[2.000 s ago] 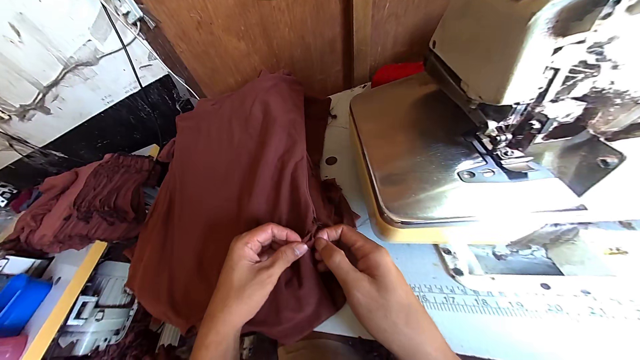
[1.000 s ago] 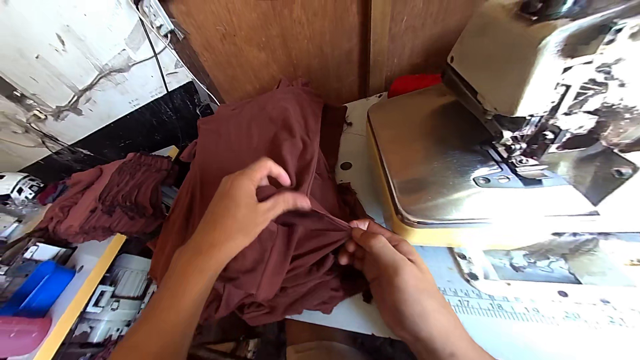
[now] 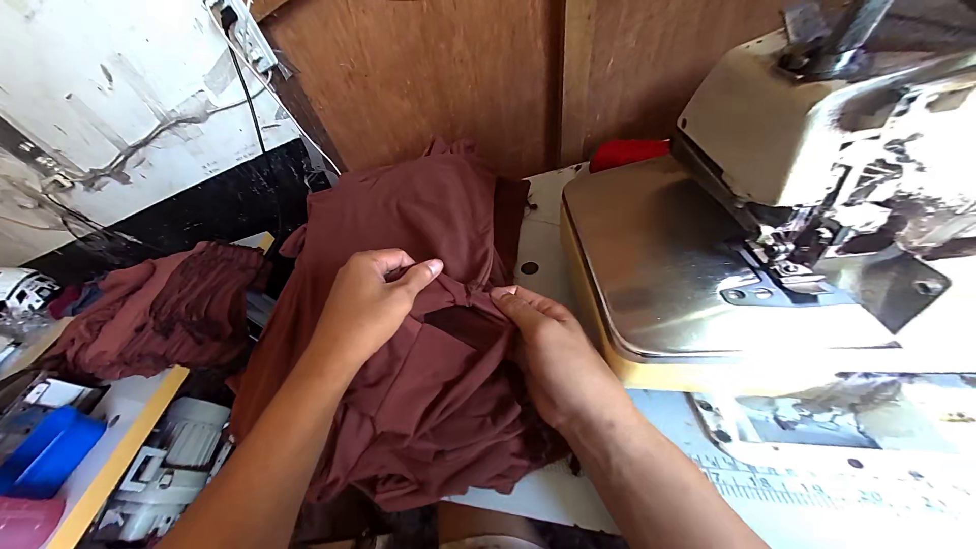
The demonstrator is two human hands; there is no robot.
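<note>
Maroon fabric pieces (image 3: 412, 206) lie heaped on the sewing table in the middle of the head view. My left hand (image 3: 385, 293) pinches an edge of the upper piece between thumb and fingers. To its right, my right hand (image 3: 537, 328) grips the same piece at a seam, its thumb on top and its other fingers partly hidden. Between the hands the cloth is held up, with a dark gap below the held edge. An industrial sewing machine (image 3: 762, 152) with a polished metal bed stands to the right of the fabric.
A second stack of maroon cloth (image 3: 183, 305) lies at the left. Below it are a blue container (image 3: 53, 450), a pink container (image 3: 27, 522) and a grey motor (image 3: 194, 431). Red material (image 3: 629, 152) sits behind the machine. A printed ruler scale (image 3: 801, 488) runs along the table's front.
My left hand, raised with thumb and fingers apart one second ago, now pinches the cloth edge. The upper piece is opened out between my hands, and its lower part is rearranged.
</note>
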